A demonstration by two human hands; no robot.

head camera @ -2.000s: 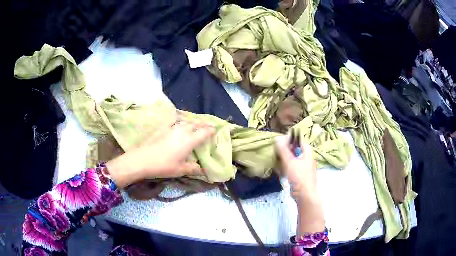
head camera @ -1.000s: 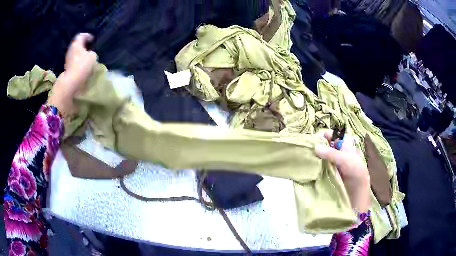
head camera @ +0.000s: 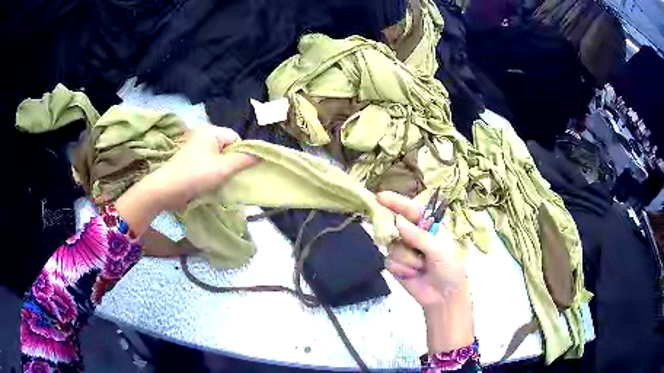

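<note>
A yellow-green garment [head camera: 291,177] is stretched between my two hands above the white table. My left hand [head camera: 191,166] grips its cloth at the left, with more bunched green cloth around and beyond it. My right hand [head camera: 426,255] pinches the other end of the stretched piece. Thread snips [head camera: 435,213] with dark blades and blue and reddish parts stick up from my right hand, mostly hidden by the fingers. A thin brown strap [head camera: 240,289] loops from the garment over the table towards its front edge.
A twisted green and brown garment pile [head camera: 393,127] lies behind my right hand and hangs to the right. A white label [head camera: 270,111] shows at its left. Black cloth [head camera: 346,266] lies mid-table, with more behind. The white table [head camera: 247,331] has a curved front edge.
The long green piece, stretched widely a second ago, is now shorter between my hands. My left hand has moved right and down, my right hand left. The hanging green end at right is no longer visible.
</note>
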